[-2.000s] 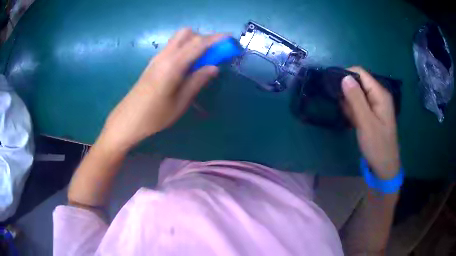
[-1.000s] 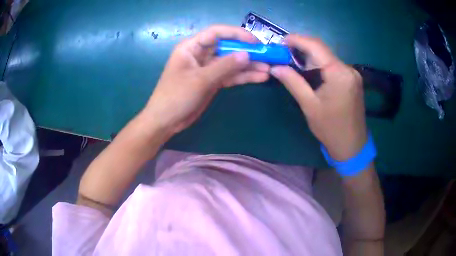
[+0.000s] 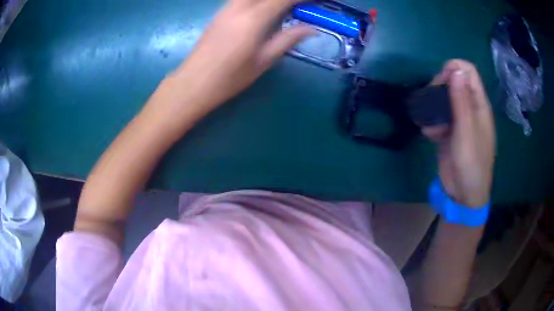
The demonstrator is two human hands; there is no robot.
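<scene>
A bright blue battery cell [image 3: 328,20] lies along the far side of a housing shell [image 3: 313,61] with a large oval opening. A small red piece [image 3: 373,13] shows at its right end. My left hand [image 3: 252,45] is at the shell's left end, thumb over it; the fingertips are partly cut off by the top edge, so its grip is unclear. My right hand [image 3: 465,124] holds a small blurred black part [image 3: 431,105] between thumb and fingers. Below it and to the left, a second black housing shell [image 3: 385,137] lies on the table, partly hidden.
The green table [image 3: 243,146] carries a crinkled clear plastic bag [image 3: 516,73] at the right. White cloth [image 3: 18,225] shows at the left edge. The table's near edge runs just in front of my pink shirt [image 3: 261,249].
The blue cell has gone from my hands into the housing shell. My right hand has moved right and taken a black part. A black shell now shows uncovered between my hands.
</scene>
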